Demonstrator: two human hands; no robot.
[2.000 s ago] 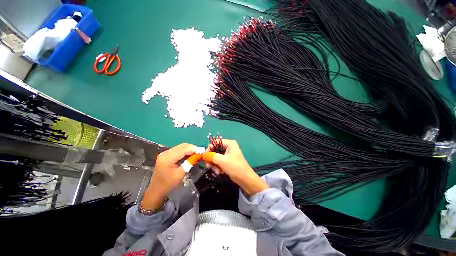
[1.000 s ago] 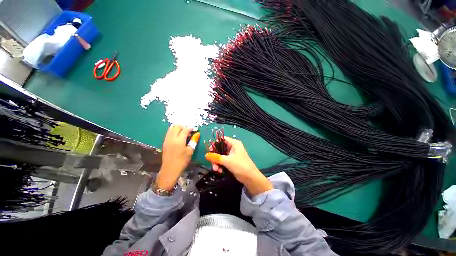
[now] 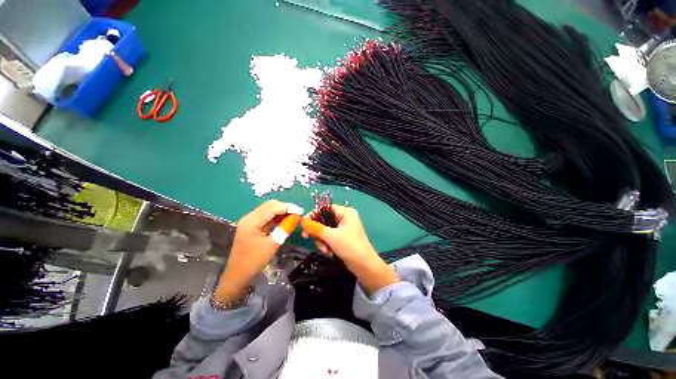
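Note:
My right hand (image 3: 346, 238) is closed round a small bunch of black cables (image 3: 323, 215), its red wire ends pointing up. My left hand (image 3: 261, 238) is beside it, thumb and fingertips pinched together and meeting my right thumb. Both thumbs have orange coverings; the left also shows white tape. Whatever is between the left fingertips is too small to tell. A loose pile of white connector housings (image 3: 274, 126) lies on the green bench beyond the hands. Large hanks of black cables (image 3: 445, 148) with red ends lie to its right.
Orange-handled scissors (image 3: 157, 105) lie left of the pile. A blue bin (image 3: 111, 74) with white cloth is at the upper left. A small fan (image 3: 663, 70) and crumpled tissue (image 3: 628, 68) are at the far right. Black cable bunches (image 3: 37, 259) hang at the left below the bench edge (image 3: 126, 176).
My left hand was at the near edge of the housing pile one second ago and has come back towards me, to my right thumb. My right hand stays round the bunch.

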